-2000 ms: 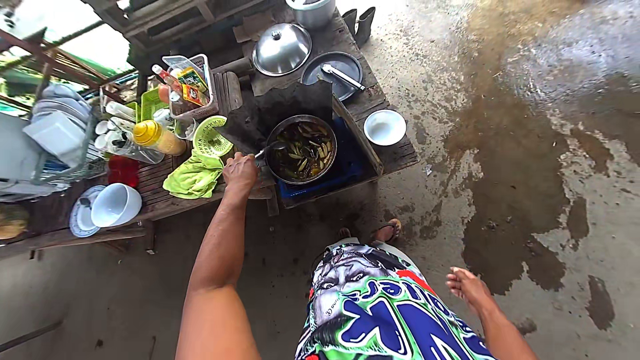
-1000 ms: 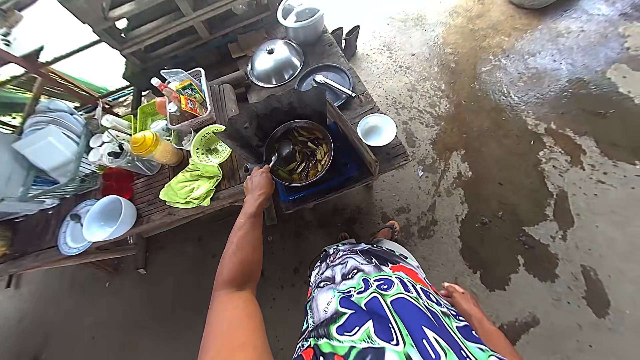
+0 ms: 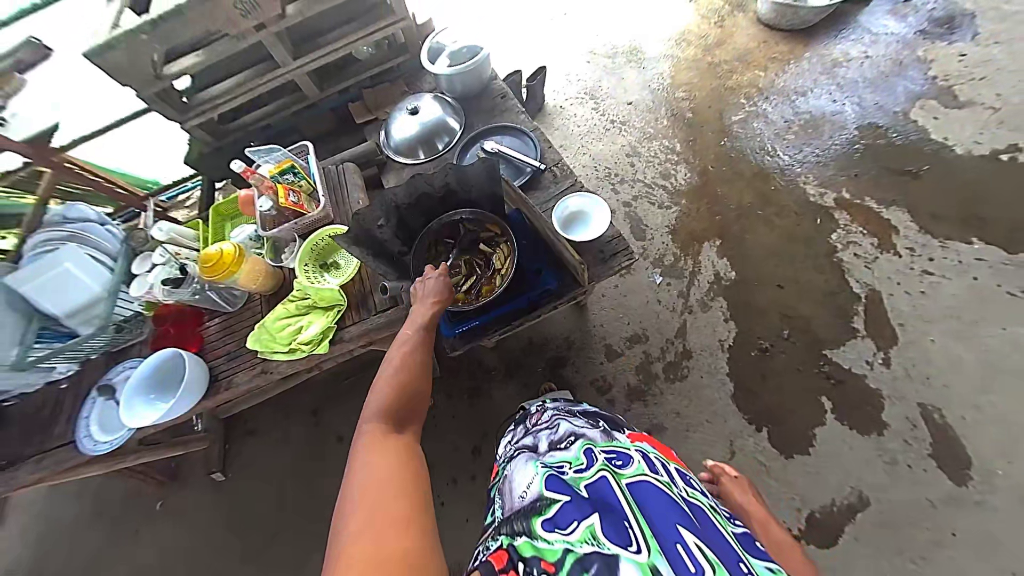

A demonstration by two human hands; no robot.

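Observation:
My left hand (image 3: 432, 290) is closed around the handle of a ladle (image 3: 454, 254), whose lower end is down in a round dark pan (image 3: 512, 276). Cut vegetable pieces in brown liquid (image 3: 484, 268) fill part of the pan. It rests on a blue stove (image 3: 532, 276) behind a dark, bent metal windshield (image 3: 436, 192). Low at the right, beside the printed shirt, hangs my right hand (image 3: 726, 482); its fingers are partly curled, and whether it holds anything is unclear.
Right of the stove stands a white bowl (image 3: 582, 217). Behind are a dark plate (image 3: 500, 152) with tongs (image 3: 514, 154), a domed metal lid (image 3: 422, 128) and a lidded pot (image 3: 458, 64). Leftward lie a green cloth (image 3: 300, 322), green strainer (image 3: 326, 258), condiment basket (image 3: 308, 188) and white bowl (image 3: 164, 387).
My left hand has moved from the pan's left side to its near left edge, still on the ladle. The ladle's bowl, visible one second ago, is now hard to make out among the food.

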